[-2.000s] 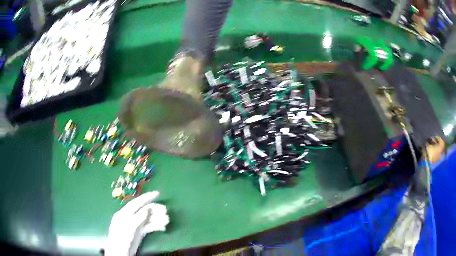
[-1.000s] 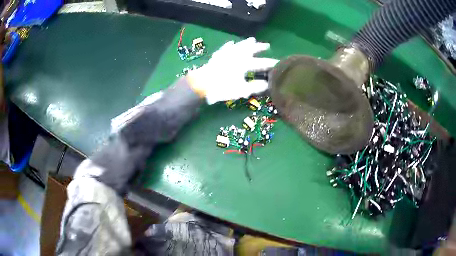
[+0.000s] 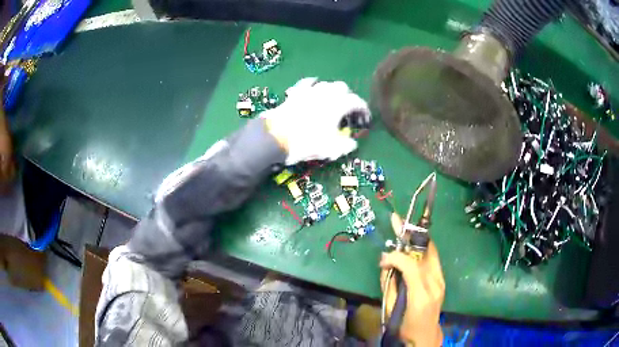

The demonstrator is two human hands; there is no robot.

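Note:
My left hand [image 3: 313, 123], in a white glove, is curled around a small dark part [image 3: 354, 120] left of the hood; its far side is hidden. My right hand [image 3: 415, 288] is bare and holds a soldering iron [image 3: 415, 237] near the bench's front edge, tip pointing up and away. A thin pale tube [image 3: 415, 202] runs beside the barrel. Circuit boards with red and black wires lie on the green bench, several below my left hand [image 3: 354, 207] and others behind it [image 3: 254, 100].
A brown fume hood [image 3: 448, 115] on a ribbed hose [image 3: 519, 24] hangs over the bench. A heap of black pieces with green and white wires [image 3: 543, 183] lies right of it. A black tray [image 3: 258, 12] is at the back. A cardboard box [image 3: 91, 291] is below the bench edge.
My left hand has curled its fingers around the dark part and sits slightly lower. My right hand has come into view with the soldering iron, last seen empty of view one second ago.

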